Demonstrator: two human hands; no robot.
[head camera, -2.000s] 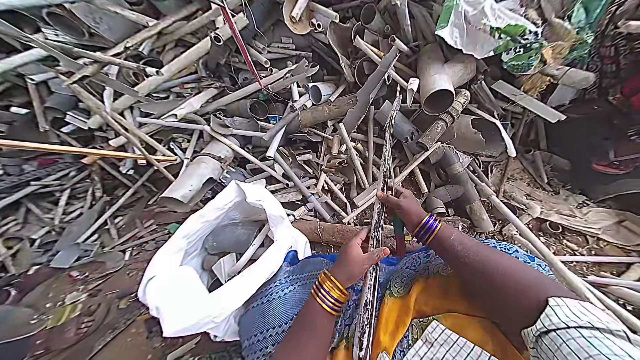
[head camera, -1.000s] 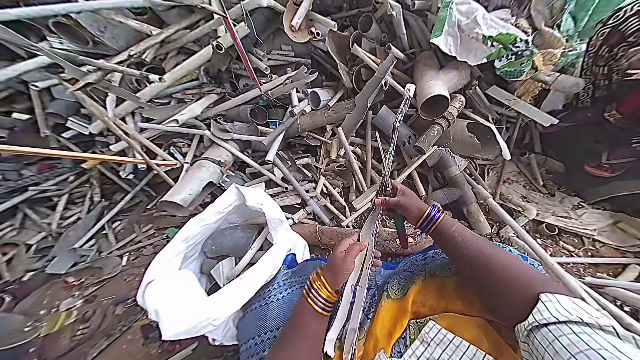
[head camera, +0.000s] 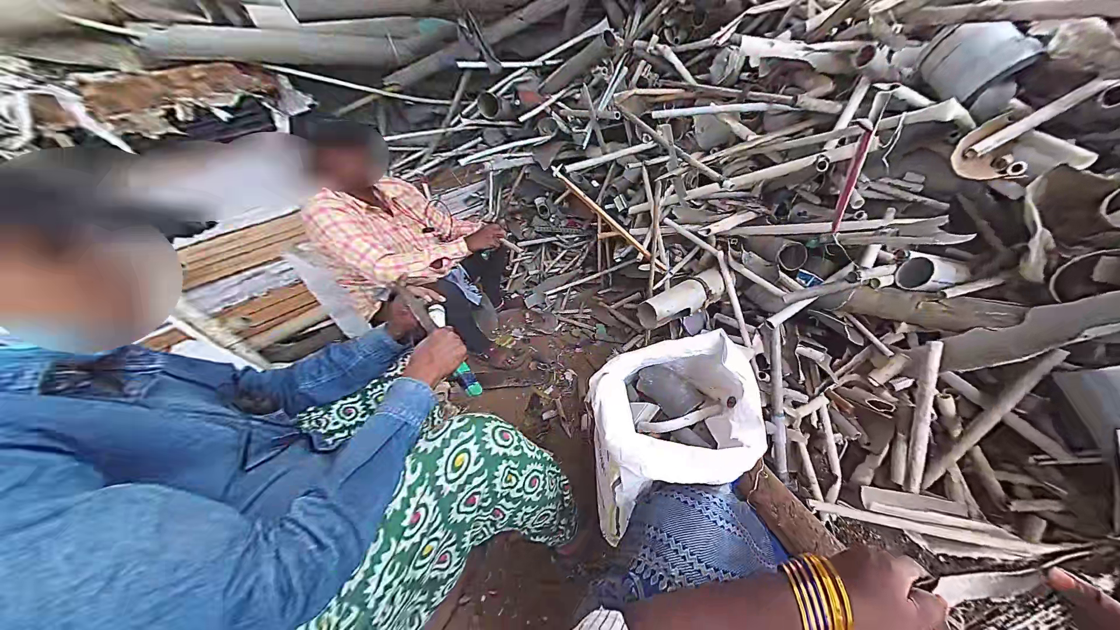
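Observation:
At the lower right, my left hand (head camera: 884, 588), with gold and dark bangles at the wrist, grips a pale split strip of plastic pipe (head camera: 989, 584). Only a finger or two of my right hand (head camera: 1085, 597) show at the right edge, by the strip's far end; the rest is cut off. A white sack (head camera: 612, 446) stands open beside my blue patterned cloth, holding grey and white plastic pieces. A brown log-like length (head camera: 787, 507) lies between the cloth and the scrap heap.
Scrap pipes (head camera: 752, 179) are heaped ahead and to the right. At near left, a person in a blue denim shirt (head camera: 219, 499) holds a piece in both hands. Farther back sits another person in a checked shirt (head camera: 376, 236), by a stack of brown-edged boards (head camera: 254, 254).
The view has swung far to the left, bringing two people into sight. My hands, formerly near the middle with split strips, now lie at the lower right edge.

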